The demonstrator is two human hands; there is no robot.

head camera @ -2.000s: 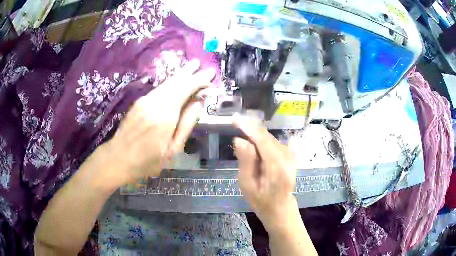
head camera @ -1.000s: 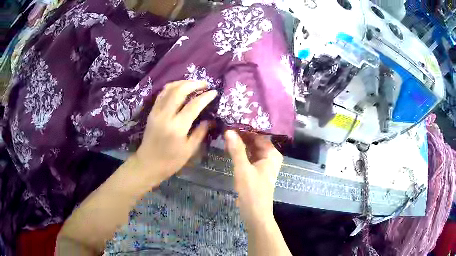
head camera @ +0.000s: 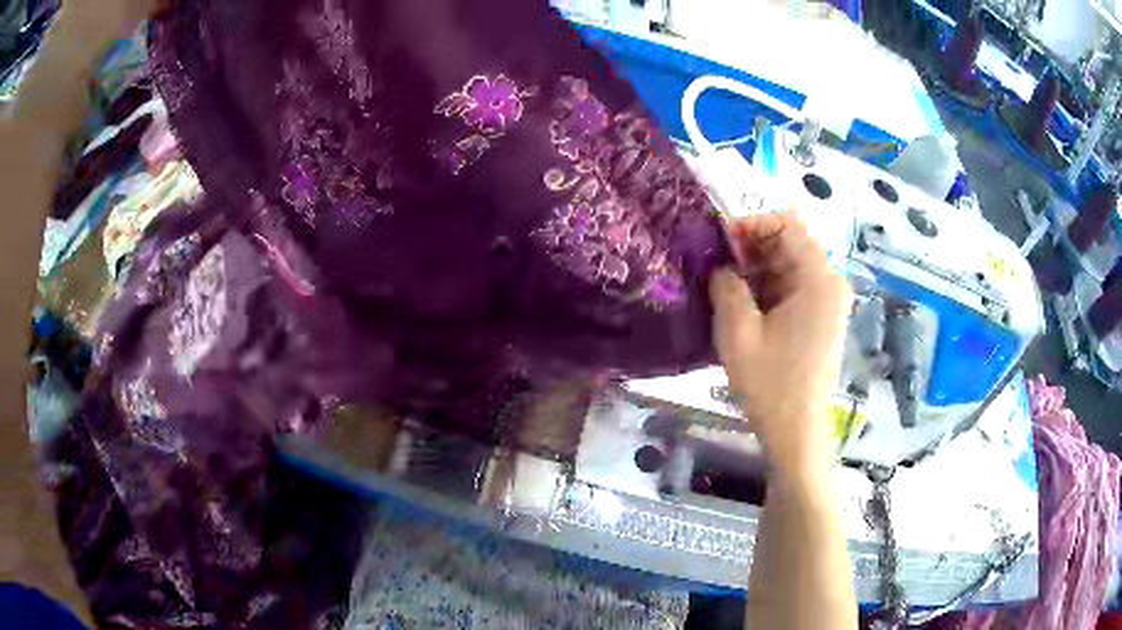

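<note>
A plum-purple garment panel [head camera: 492,234] hangs raised across the upper left and middle, its face with brighter magenta flowers towards me. My right hand [head camera: 787,308] pinches its right edge between thumb and fingers, in front of the white and blue sewing machine [head camera: 984,332]. My left arm runs up the left edge; only a blurred part of my left hand or wrist [head camera: 92,37] shows at the top left corner, so its fingers and grip are hidden. The panel and my right hand hide the needle area.
More purple cloth [head camera: 185,332] is piled at the left. A ruler strip [head camera: 677,532] runs along the table's blue front edge. A twisted cord [head camera: 882,529] hangs right of centre. Pink crinkled cloth [head camera: 1073,492] hangs at the far right. Pale flowered cloth [head camera: 492,585] covers my lap.
The panel has been lifted and spread, now showing its magenta-flowered face. My left hand has moved up to the top left corner. My right hand has moved up and right, holding the panel's edge.
</note>
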